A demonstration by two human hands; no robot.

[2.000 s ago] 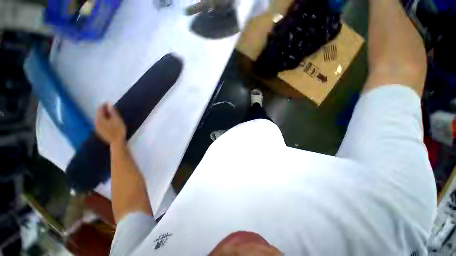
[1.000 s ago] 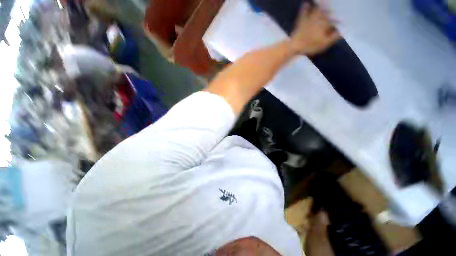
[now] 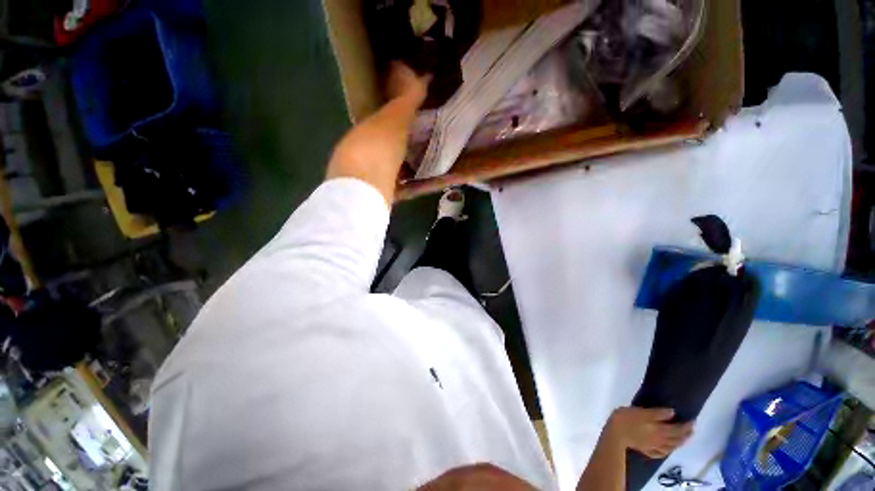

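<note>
The dark padded sleeve board (image 3: 698, 331) lies on the white-covered table at the right, over a blue strip (image 3: 815, 292). A white tie and a small dark flap show at its upper end. My right hand (image 3: 654, 432) rests on the board's lower part, with no cloth seen in it. My left hand (image 3: 408, 84) is inside the open carton (image 3: 576, 151), at a bunched dark cloth bundle (image 3: 446, 53) with a pale tag. Its fingertips are partly hidden against the dark cloth, so its grip cannot be told.
The carton also holds pale strips (image 3: 499, 72) and clear plastic. A blue lattice basket (image 3: 782, 432) and scissors (image 3: 681, 478) lie at the table's lower right. Blue bins (image 3: 125, 81) stand on the floor at left. The table edge runs beside my body.
The view has swung to the carton. My left hand has left the sleeve board and is now in the carton. My right hand has moved from the printed dark cloth at the right onto the board.
</note>
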